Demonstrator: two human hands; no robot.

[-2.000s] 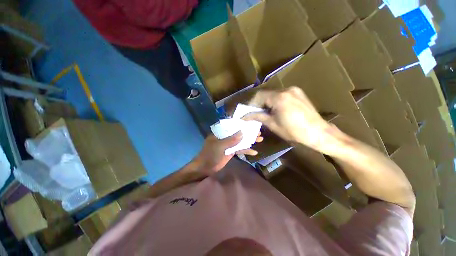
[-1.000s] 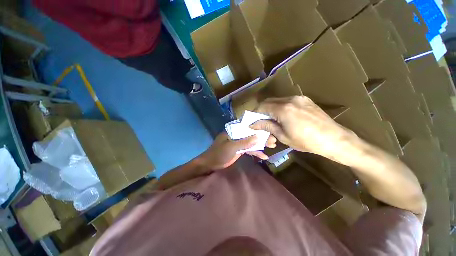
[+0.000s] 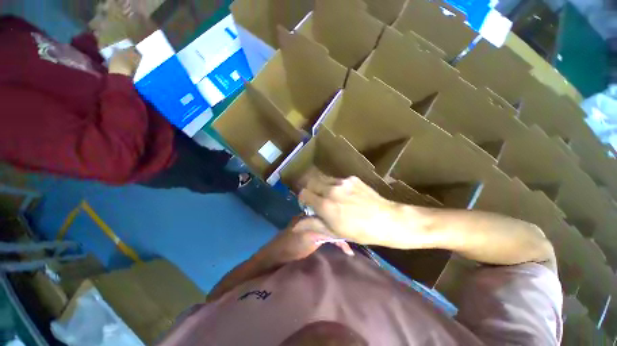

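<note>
My left hand (image 3: 304, 238) is low in front of my chest, fingers curled around the white leaflets. Only a thin pale edge of the leaflets (image 3: 329, 240) shows; the rest is hidden by my hands. My right hand (image 3: 344, 206) is just above and touching or overlapping my left hand, at the near edge of the open cartons. Its fingertips are blurred, and I cannot tell what they hold. Open brown cartons (image 3: 379, 115) stand in tight rows with flaps up. A small white square leaflet (image 3: 269, 151) lies inside the nearest left carton.
A person in a red top (image 3: 88, 121) stands at left, hands at blue-and-white boxes (image 3: 172, 91) on the green bench. A carton with clear plastic (image 3: 98, 321) is at lower left. Blue floor (image 3: 196, 230) with a yellow line lies between. More cartons extend right.
My view has turned, and more of the red-sleeved person and blue-and-white boxes shows. The white leaflets, fanned between my hands before, are now mostly hidden. A white square seen in the left carton one second ago remains.
</note>
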